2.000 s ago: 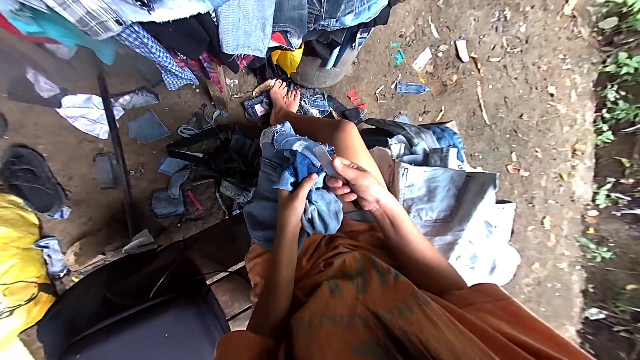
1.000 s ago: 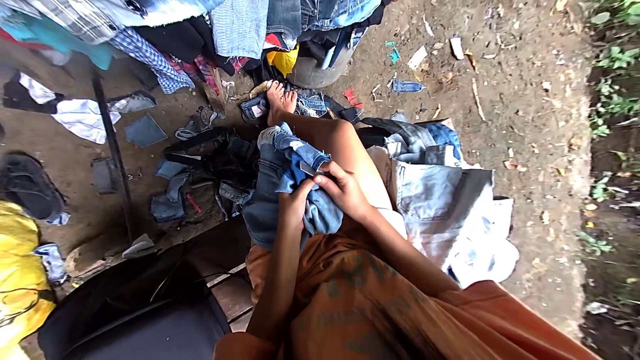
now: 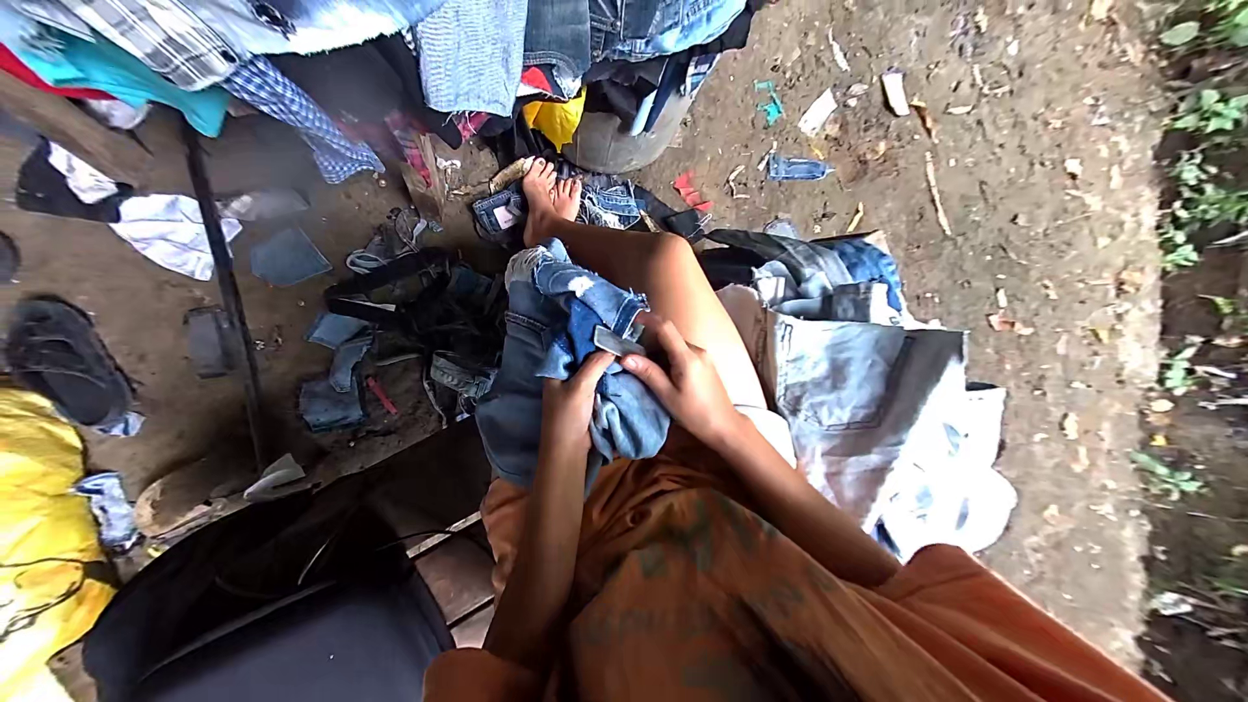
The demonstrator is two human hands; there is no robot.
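Note:
A piece of blue denim (image 3: 526, 390) with frayed edges lies bunched over my lap. My left hand (image 3: 575, 395) grips its folds from below. Close beside it, my right hand (image 3: 687, 380) holds a small flat greyish blade-like piece (image 3: 617, 341) between thumb and fingers, against the cloth. What this piece is exactly, I cannot tell. The tips of some right fingers are hidden or blurred at the denim's edge.
Light denim pieces (image 3: 848, 380) are stacked at my right. Garments hang over the top, above a grey bucket (image 3: 634, 136). Dark scraps (image 3: 458, 302) lie on the ground at left, near a thin dark pole (image 3: 222, 283). A black seat (image 3: 292, 643) and yellow sack (image 3: 39, 517) are lower left.
One second ago my hands were closer together on the denim. Now my right hand is slightly apart from the left, and the flat greyish piece shows again.

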